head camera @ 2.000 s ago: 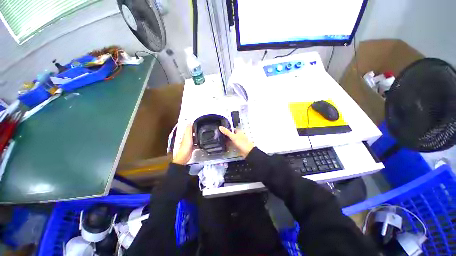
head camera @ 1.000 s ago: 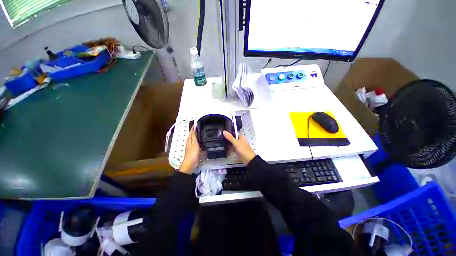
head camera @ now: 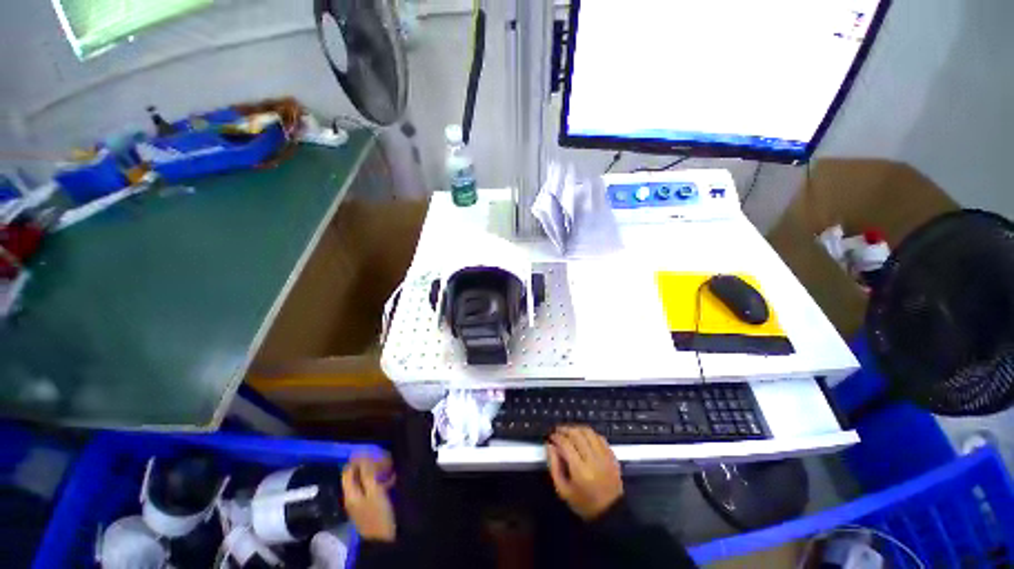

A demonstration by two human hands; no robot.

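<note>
A security camera [head camera: 486,311] with a white housing and a black ball part rests on the perforated work plate [head camera: 417,333]; neither hand touches it. My right hand [head camera: 585,469] lies at the front edge of the keyboard [head camera: 634,412], fingertips on its lower left part and holding nothing. My left hand [head camera: 370,496] is at the right rim of the left blue crate [head camera: 239,447], slightly blurred; I cannot tell whether it touches the rim. Several white-and-black cameras [head camera: 291,506] lie in that crate.
A mouse [head camera: 738,298] sits on a yellow pad. Behind the plate stand the machine column [head camera: 530,133], folded papers [head camera: 575,209] and a bottle [head camera: 460,167]. The monitor [head camera: 712,72] is at the back. A green table [head camera: 189,278] is left; a black fan [head camera: 945,311] and another blue crate [head camera: 890,522] are right.
Both hands have let go of the camera, which stays on the plate. My left hand has moved down and left to the crate, my right hand down to the keyboard.
</note>
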